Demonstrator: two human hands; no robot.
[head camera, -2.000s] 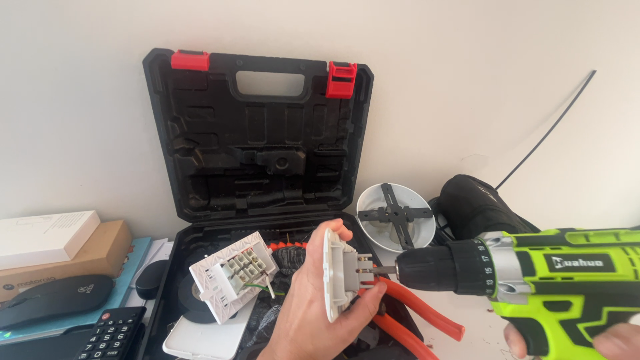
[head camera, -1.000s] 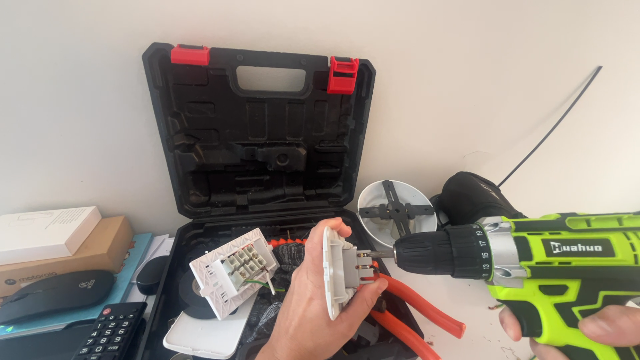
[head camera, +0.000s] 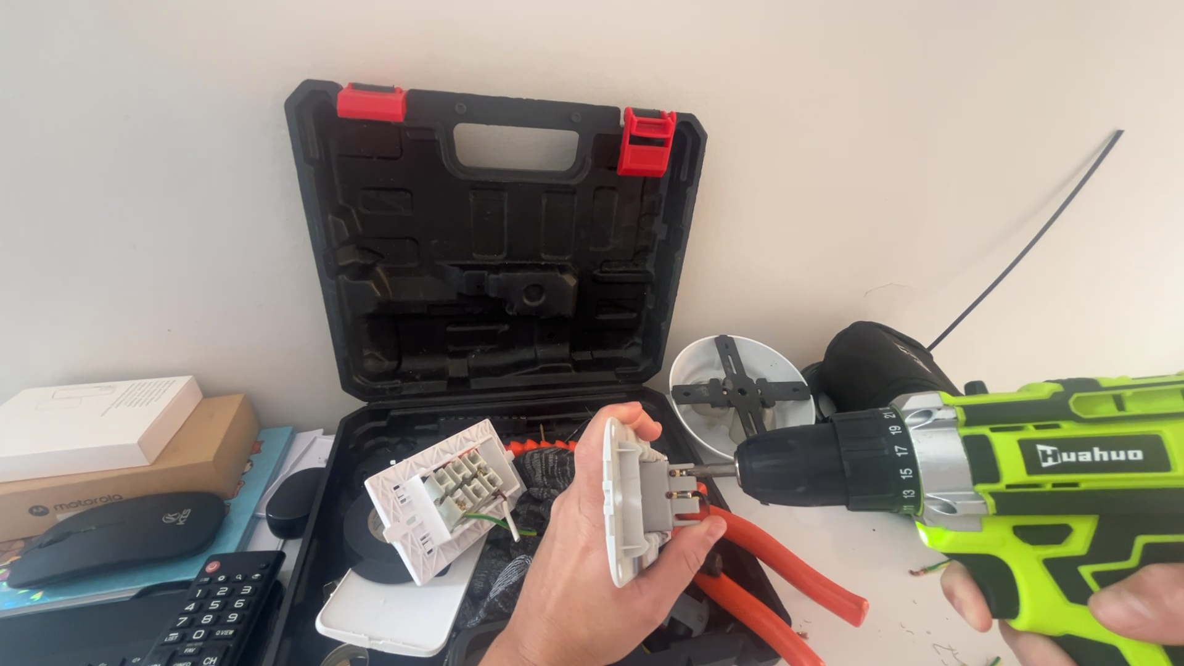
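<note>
My left hand (head camera: 592, 546) holds a white plastic socket module (head camera: 634, 499) on edge, its terminals facing right. At the right, my right hand (head camera: 1138, 601) grips a green and black Huahuo cordless drill (head camera: 1045, 472), level, pointing left. The drill's bit (head camera: 712, 470) meets the upper terminal of the module. Pliers with orange handles (head camera: 786, 564) lie behind and below my left fingers, their jaws hidden. Left of that hand, another white switch or socket module (head camera: 449, 499) rests terminals up, with a green wire and a white wire, over the open black tool case (head camera: 499, 250).
A white round fixture with a black cross bracket (head camera: 740, 384) and a black pouch (head camera: 879, 365) stand behind the drill. At left are boxes (head camera: 102, 421), a computer mouse (head camera: 116, 536) and a remote control (head camera: 217, 610). A white cover plate (head camera: 398, 601) lies in the case.
The bit, apart from the terminals' end or hidden there earlier, now shows at the upper terminal. The drill has shifted slightly; both hands keep their holds.
</note>
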